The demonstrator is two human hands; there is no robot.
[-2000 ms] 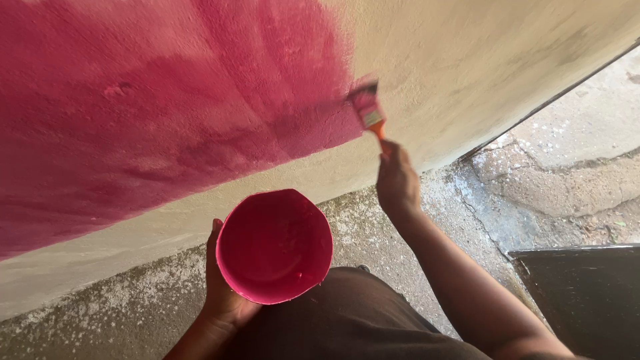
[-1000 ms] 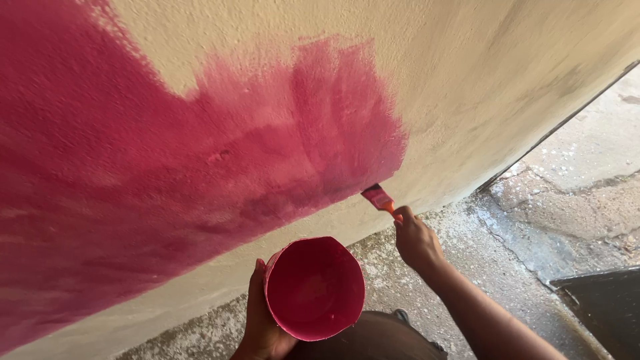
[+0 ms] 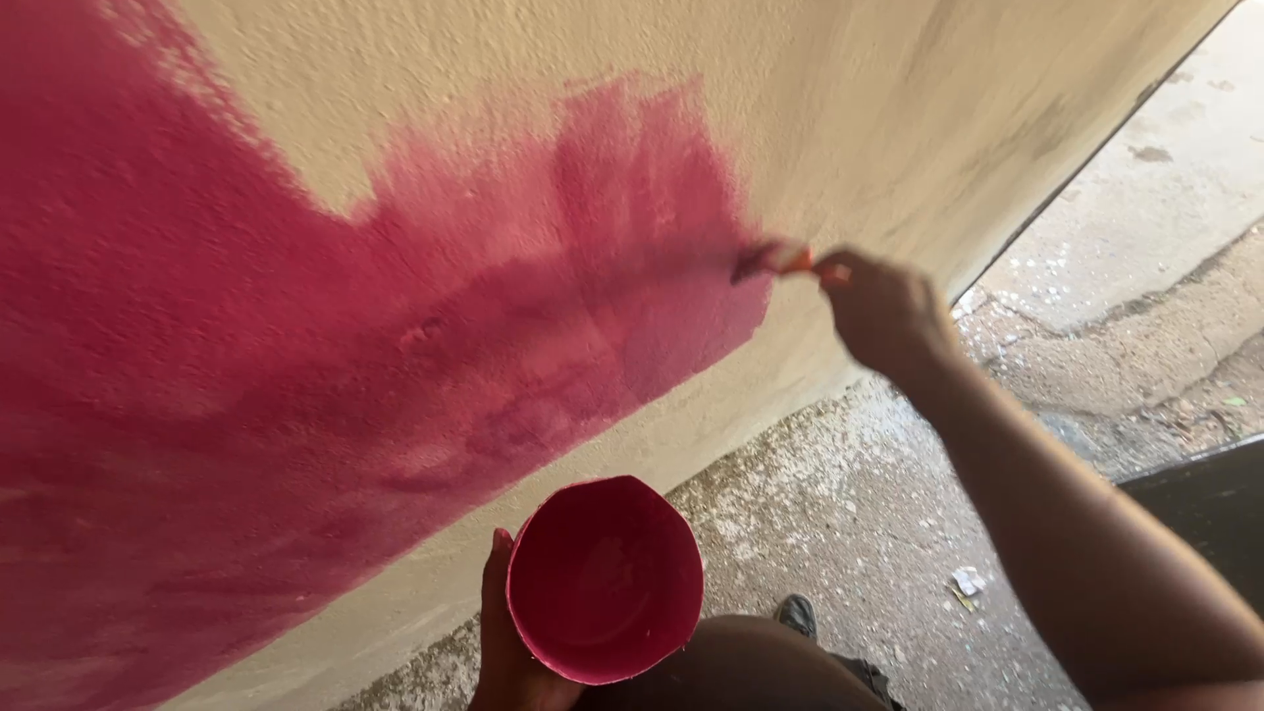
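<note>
My right hand is closed on the orange handle of a paintbrush. The brush's dark, pink-stained bristles are at the right edge of a pink painted area on a rough cream wall; motion blurs the brush, and whether the bristles touch is hard to tell. Low in the view, my left hand holds a round container from its left side, mouth up, its inside coated in pink paint. Most of that hand's fingers are hidden beneath the container.
Below the wall runs a speckled concrete floor with a scrap of white litter. One of my shoes shows under my dark-clothed leg. A dark flat-edged object lies at the right, near cracked, paler ground.
Since a second ago the brush in my right hand has moved up the wall from the lower edge of the pink area. My left hand still holds the container.
</note>
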